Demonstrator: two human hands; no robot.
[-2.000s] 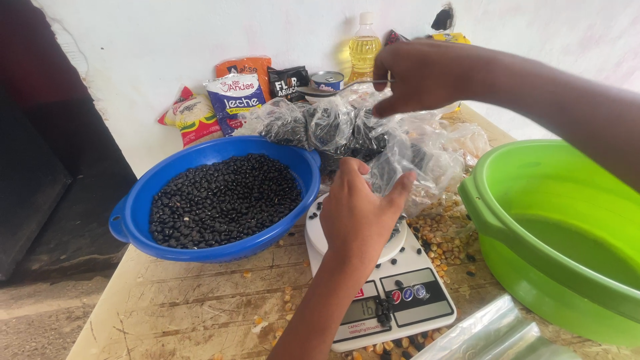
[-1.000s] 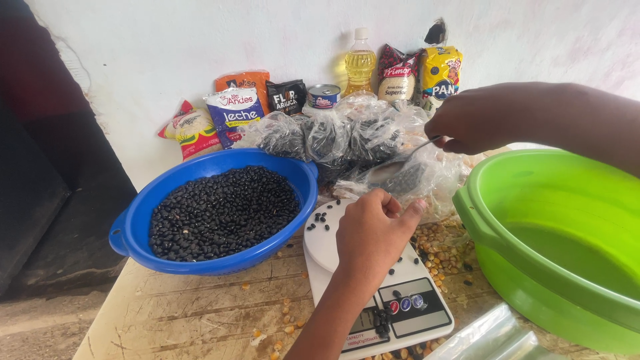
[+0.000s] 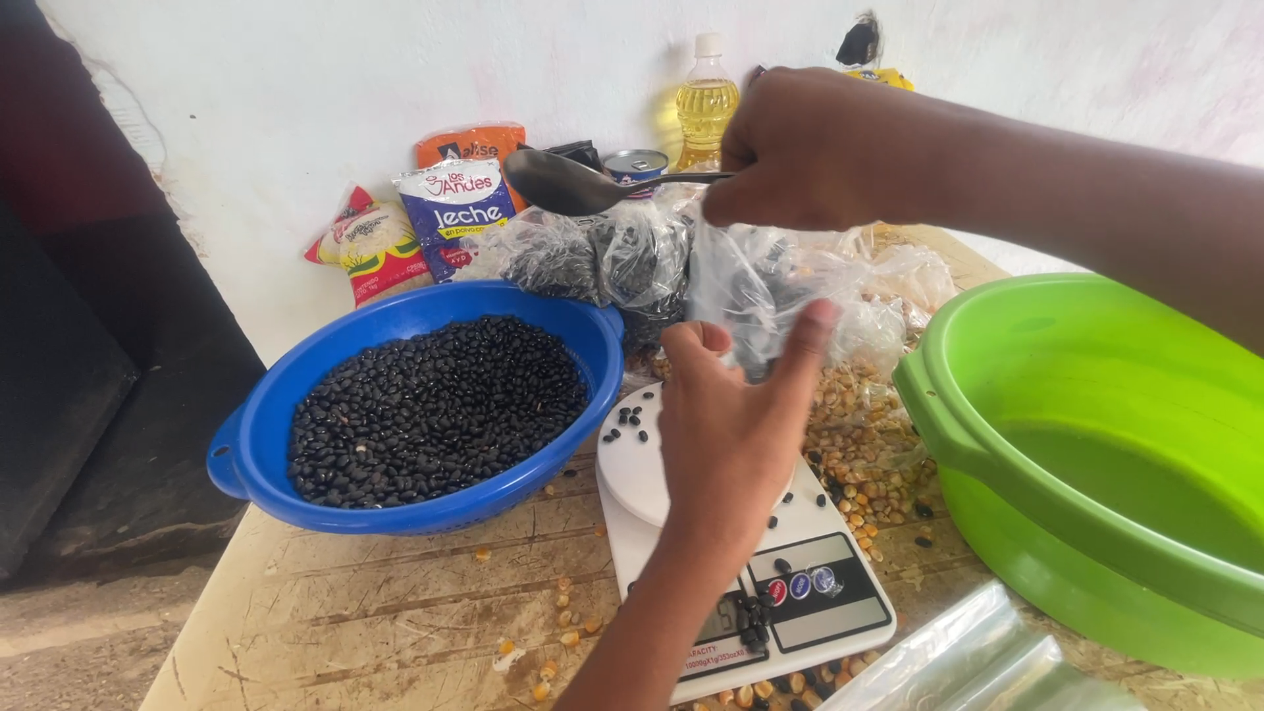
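Note:
My right hand grips a dark metal spoon by its handle, high over the bags, its bowl pointing left. Thumb and fingers of my left hand hold a clear plastic bag above the white kitchen scale; how much is in that bag is hard to tell. A few black beans lie loose on the scale's round plate, and more rest by its display. To the left stands a blue plastic colander holding many black beans.
Tied bags of black beans lie behind the scale. Corn kernels are scattered on the wooden table. A green plastic basin stands right, clear plastic bags in front. Food packets, a can and an oil bottle line the wall.
My right hand has risen with the spoon from the plastic bag, where it was a second ago. My left hand remains over the scale.

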